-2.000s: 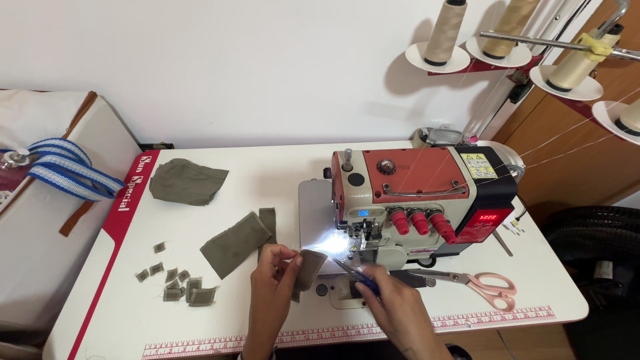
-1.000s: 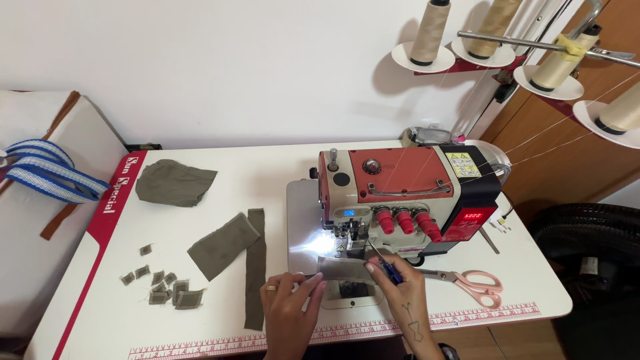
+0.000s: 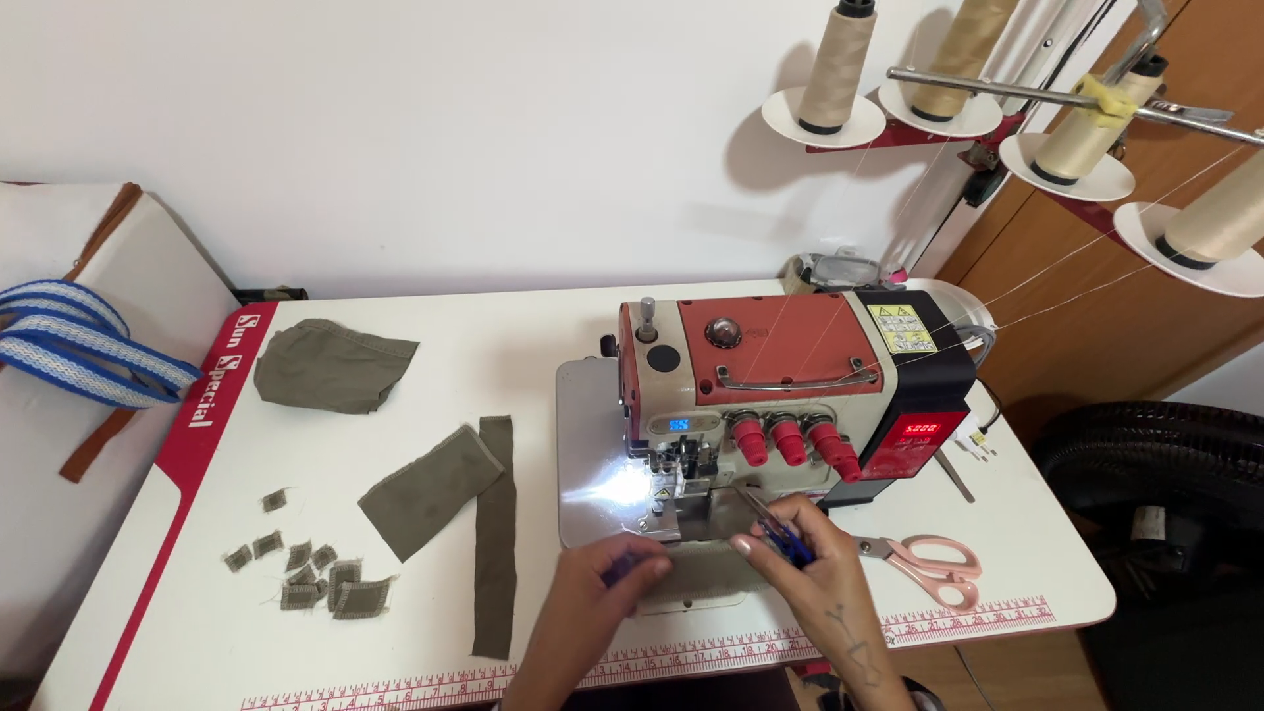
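My right hand [image 3: 815, 568] holds small thread snips with blue handles [image 3: 787, 538], their metal tips pointing up and left in front of the overlock machine [image 3: 760, 355]. Just left of it, my left hand [image 3: 617, 578] has its thumb and fingertips together near the machine's front edge; whether something thin is between them cannot be told. The needle area is lit by a bright lamp. Left of the machine lie a long olive fabric strip [image 3: 495, 563] and a rectangular olive fabric piece [image 3: 430, 494] whose corner meets the strip.
A crumpled olive fabric piece [image 3: 336, 365] and several small fabric scraps [image 3: 360, 595] lie at left. Pink-handled scissors [image 3: 933, 568] rest right of my right hand. A printed ruler [image 3: 711, 654] runs along the table's front edge. Thread cones [image 3: 837, 69] stand on a rack at upper right.
The fabric that my left hand held two seconds ago is out of it; the long strip now lies flat on the table. The machine's front cover looks open since the oldest frame.
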